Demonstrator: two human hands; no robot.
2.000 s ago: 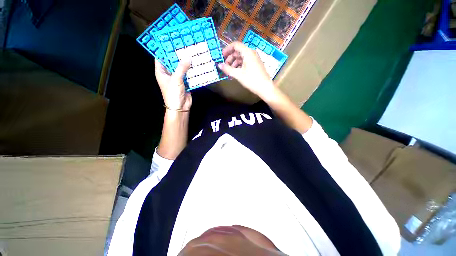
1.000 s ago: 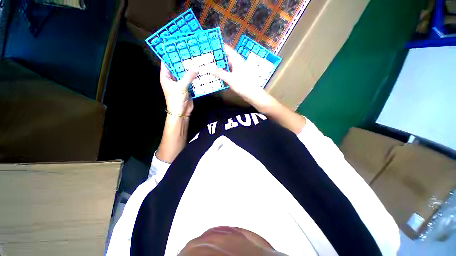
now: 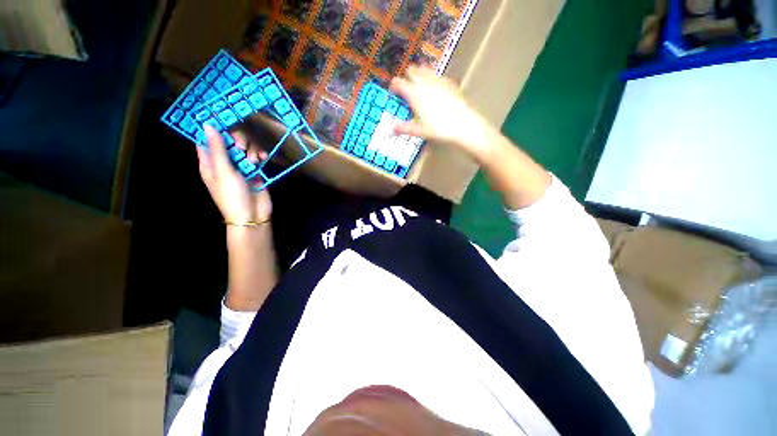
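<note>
My left hand (image 3: 234, 179) holds several fanned blue key frames (image 3: 247, 98). The front frame shows an open gap with thin blue bars. My right hand (image 3: 439, 106) is over an assembled keypad (image 3: 366, 128) with a white key block in it, at the near edge of the supply carton (image 3: 490, 64). The fingers lie on or just above the keypad; whether they grip it I cannot tell. The orange grid layer (image 3: 341, 43) with dark squares shows inside the carton.
A brown carton flap (image 3: 85, 375) is at the lower left. Dark blue and brown surfaces stand at the left. A white-topped surface (image 3: 690, 145) is at the right, with brown cardboard (image 3: 673, 272) and clear plastic wrap (image 3: 728, 319) below it. The floor (image 3: 554, 111) is green.
The front frame in my left hand held a white block and now has an open gap. My right hand has moved away to the keypad at the carton's edge. The view has shifted.
</note>
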